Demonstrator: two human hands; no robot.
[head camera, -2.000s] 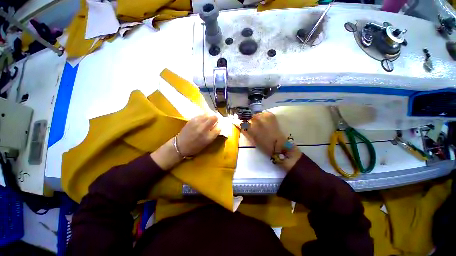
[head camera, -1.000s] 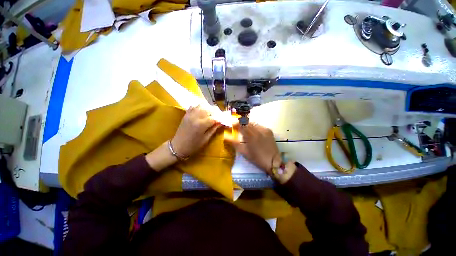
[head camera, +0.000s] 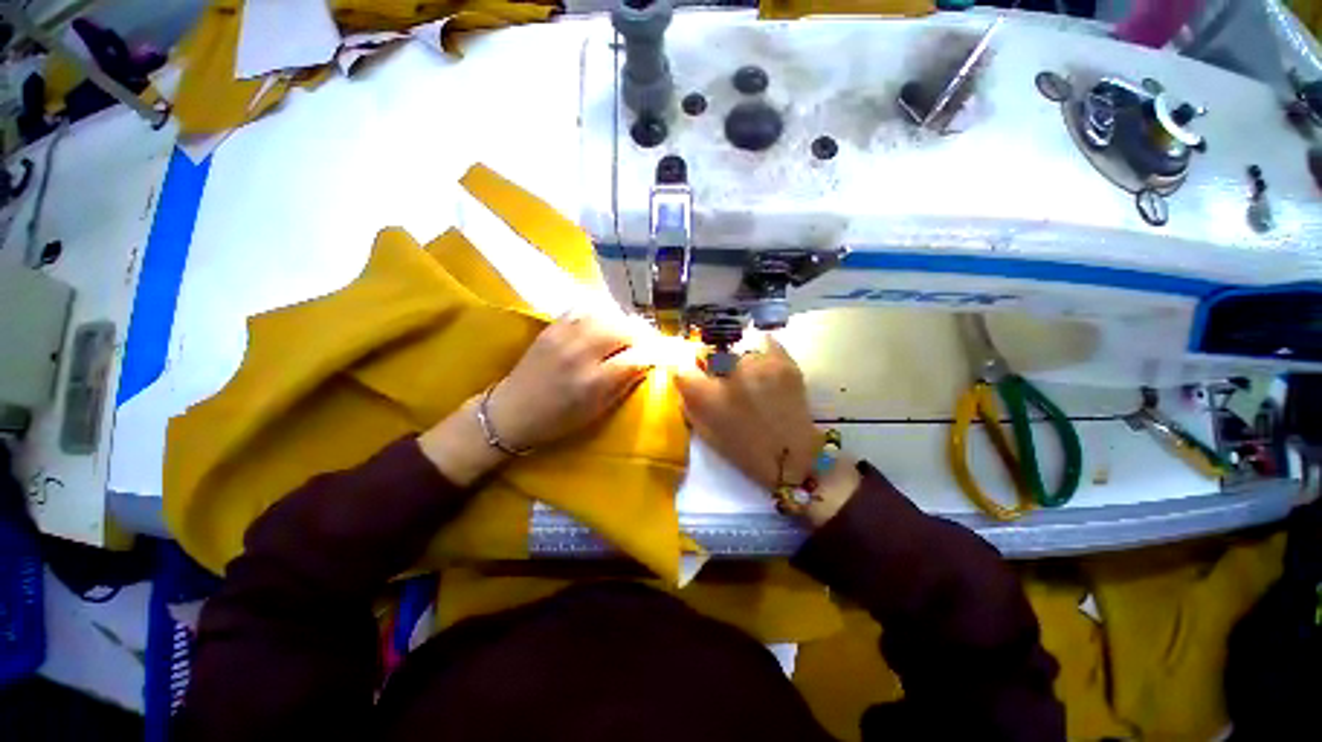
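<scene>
A large mustard-yellow garment panel (head camera: 334, 355) lies left of the needle, and its lower corner hangs over the table's front edge. A narrow yellow strip of it points up and left towards the back. My left hand (head camera: 566, 389) presses on the panel just left of the needle, fingers bent. My right hand (head camera: 754, 413) is at the cloth's right edge, its fingertips beside the presser foot area (head camera: 676, 342). Lamp glare there hides the needle and the fingertips, so I cannot tell whether either hand pinches the cloth. The white sewing machine head (head camera: 928, 174) stands behind.
Shears (head camera: 1011, 442) with one yellow and one green handle lie right of my right hand. Small snips (head camera: 1182, 435) lie further right. Yellow and white cut pieces (head camera: 283, 44) are piled at the back left. More yellow cloth (head camera: 1160, 623) lies below the front edge.
The view has shifted slightly. My right hand has moved a little around the presser foot's right side. My left hand and the panel are nearly unchanged.
</scene>
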